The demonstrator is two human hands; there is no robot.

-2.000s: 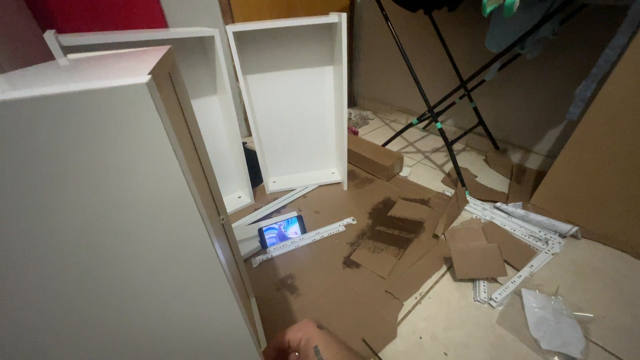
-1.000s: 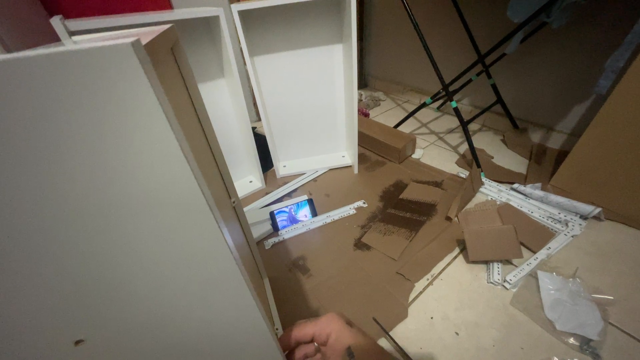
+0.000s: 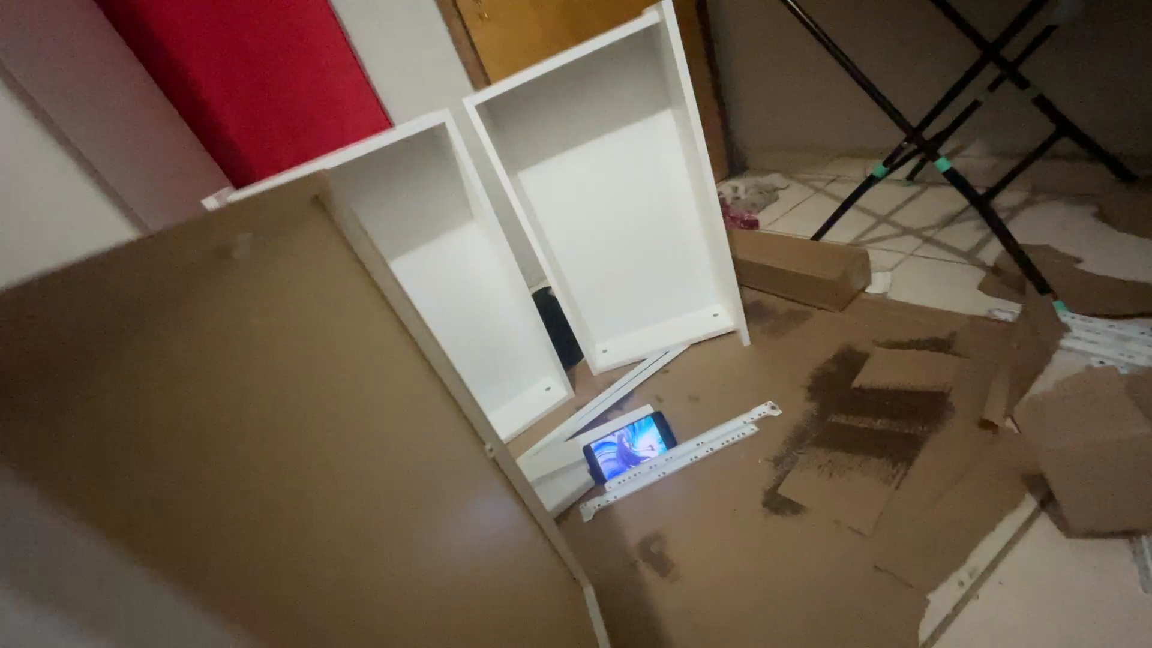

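Observation:
Neither my left hand nor my right hand shows in the head view now. A large furniture panel (image 3: 270, 432), brownish on its near face, fills the left and lower left, tilted, with a narrow pale edge. Behind it two white drawer boxes (image 3: 612, 207) stand on end, leaning, their open sides toward me. A smartphone (image 3: 630, 445) with a lit screen is propped on its long side on the floor, right of the panel. White metal drawer slides (image 3: 684, 459) lie just in front of the phone.
Stained cardboard (image 3: 720, 558) covers the floor. A long cardboard box (image 3: 801, 265) lies right of the drawers. The black legs of a folding rack (image 3: 972, 189) stand at the upper right, near more white slides (image 3: 1107, 337) and cardboard pieces (image 3: 1089, 450). A red surface (image 3: 261, 81) rises behind.
The white face and side of the furniture piece filled the left earlier; now its brownish face shows there. The hand at its lower edge is out of view.

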